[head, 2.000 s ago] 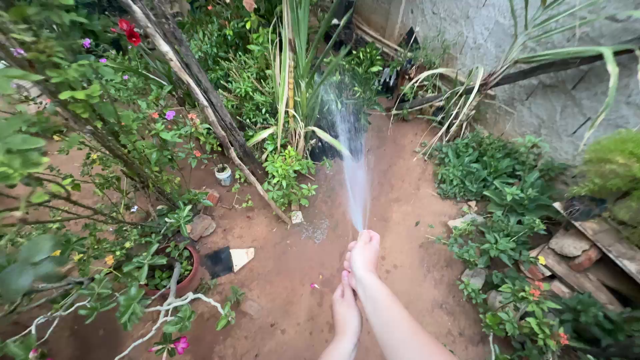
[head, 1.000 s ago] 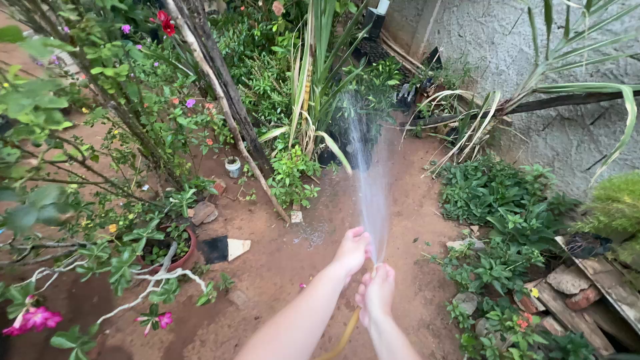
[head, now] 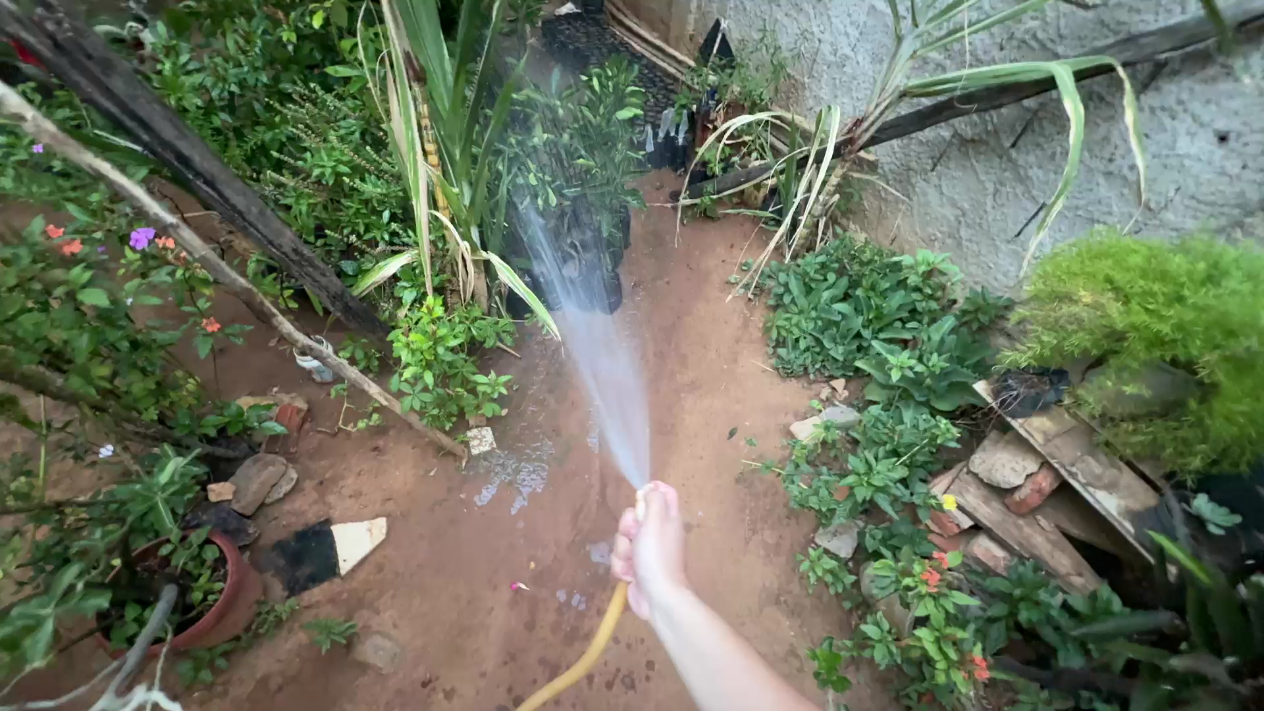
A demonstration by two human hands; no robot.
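My right hand (head: 652, 548), at the lower middle, is closed around the end of a yellow garden hose (head: 585, 664), which trails down and left out of the view. The thumb lies at the hose's mouth. A fanned spray of water (head: 602, 380) leaves it, going up and slightly left towards a leafy bush (head: 578, 138) and the dark plant bags (head: 583, 262) below it. My left hand is out of view.
Reddish bare soil (head: 691, 395) runs up the middle. A terracotta pot (head: 232, 597), stones and a leaning wooden pole (head: 227, 272) stand at left. Low green plants (head: 869, 306), wooden planks (head: 1027, 528) and a rough grey wall (head: 987, 168) lie at right.
One second ago both hands were together at the hose's mouth; now only my right hand holds it and the left has left the view. The spray keeps flowing.
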